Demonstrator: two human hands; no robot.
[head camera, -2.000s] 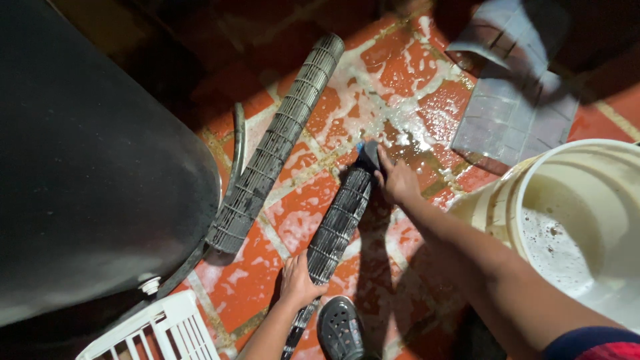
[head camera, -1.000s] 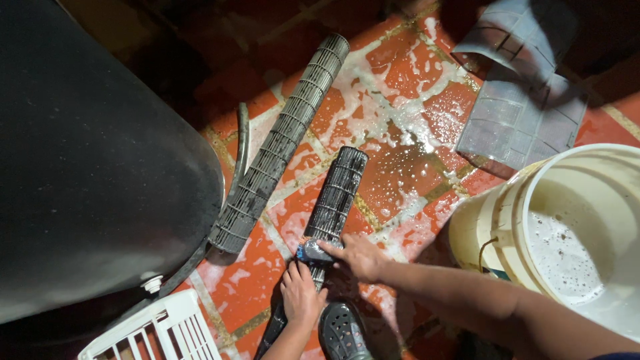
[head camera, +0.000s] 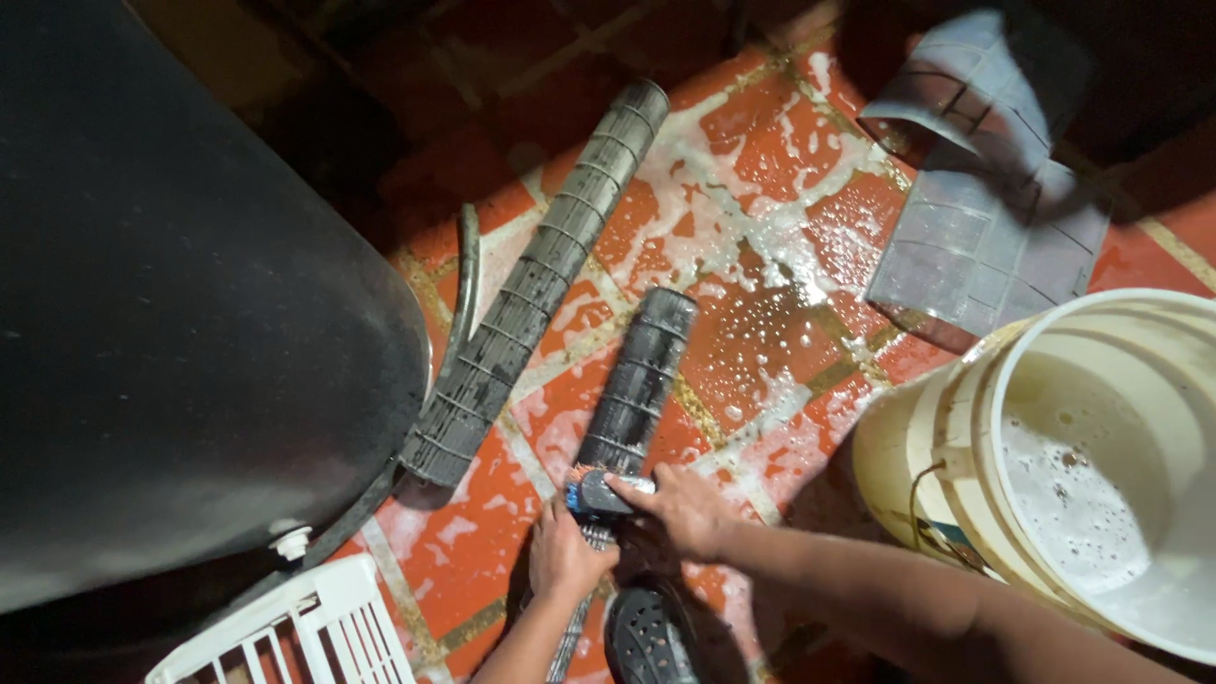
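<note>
My right hand (head camera: 686, 513) grips a scrubbing brush (head camera: 602, 492) with blue and orange bristles, pressed across a dark, wet, ribbed blower-fan roller (head camera: 638, 380). Just below the brush, my left hand (head camera: 567, 560) is closed around the same roller, whose lower end runs down between my arm and a black clog (head camera: 649, 636). A second, longer fan roller (head camera: 541, 285), greyer, lies diagonally on the tiles to the upper left, apart from the first.
Soapy water covers the red tile floor (head camera: 760, 380). A white bucket (head camera: 912, 446) of foamy water stands at right, with mesh filter panels (head camera: 988, 237) behind it. A large black tank (head camera: 209, 313), a hose piece (head camera: 465, 275) and a white plastic grille (head camera: 285, 617) are at left.
Two seconds ago the brush was at the roller's upper end; by one second ago my right hand had brought it down beside my left hand, where it remains.
</note>
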